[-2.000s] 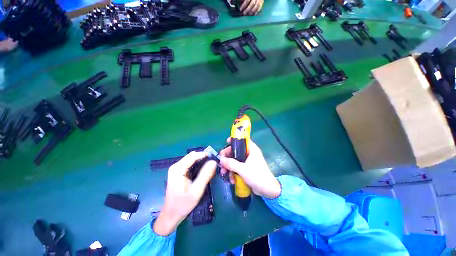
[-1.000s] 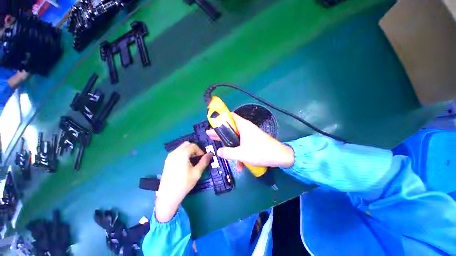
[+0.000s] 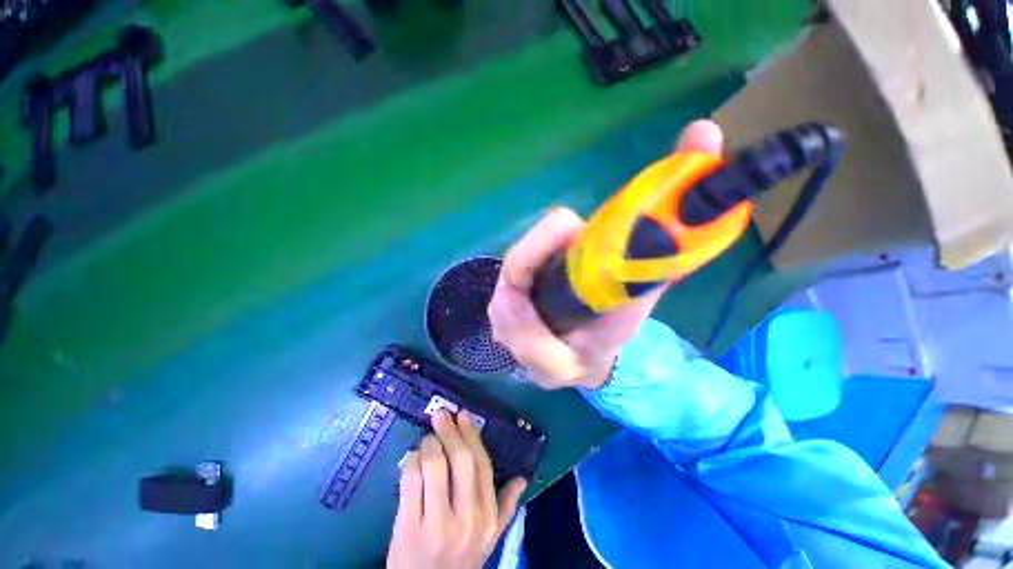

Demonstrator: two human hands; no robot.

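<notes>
My right hand (image 3: 578, 306) is closed around the yellow and black electric screwdriver (image 3: 650, 239), its corded tail raised toward the camera; its bit is hidden. The black housing (image 3: 405, 383) lies on the green mat with one arm pointing to the lower left. My left hand (image 3: 455, 495) rests on it, fingertips pressing on a silver metal plate (image 3: 440, 408) at its middle. The round screw dish (image 3: 472, 322) with dark screws and a perforated bottom sits just beyond the housing, partly behind my right hand.
A small black module (image 3: 183, 493) with silver tabs lies at the lower left. Forked housings lie at the upper left (image 3: 83, 100) and top (image 3: 633, 45). A cardboard box (image 3: 844, 145) stands at the upper right. The screwdriver cord (image 3: 766, 261) hangs beside the box.
My right hand has lifted the screwdriver up, away from the plate, with its tail now toward the camera. My left fingers have flattened onto the plate. The view has shifted and the housing appears turned.
</notes>
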